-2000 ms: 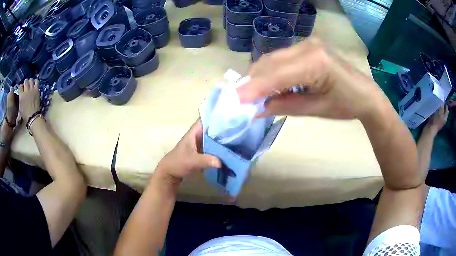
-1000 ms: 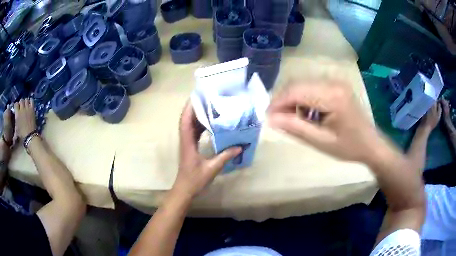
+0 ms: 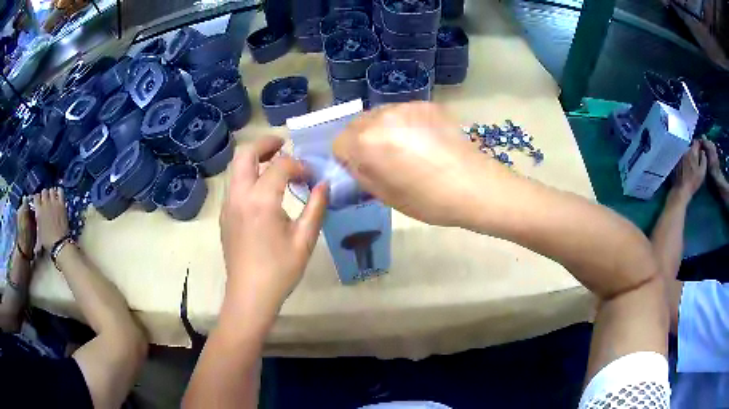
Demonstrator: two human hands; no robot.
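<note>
A white and pale grey retail box [image 3: 357, 244] with a dark T-shaped product picture stands upright on the kraft paper in front of me. Its back flap is raised. My left hand [image 3: 268, 200] is at the box's left top edge, thumb and fingers bent around a side flap. My right hand [image 3: 408, 156] is over the box's top right and blurred; its fingertips are hidden behind the hand and at the opening. The white bag inside is mostly hidden by my hands.
Dark housings [image 3: 186, 130] are heaped at left; stacked housings [image 3: 398, 82] stand at the back. Small dark brackets [image 3: 505, 141] lie at right. Another person's hands [image 3: 49, 217] rest at far left. A second box [image 3: 657, 150] stands on the green surface near a person's hands.
The box now stands upright on the table. My left hand has moved from its side to the top flaps. My right hand has moved left onto the opening, uncovering the small brackets.
</note>
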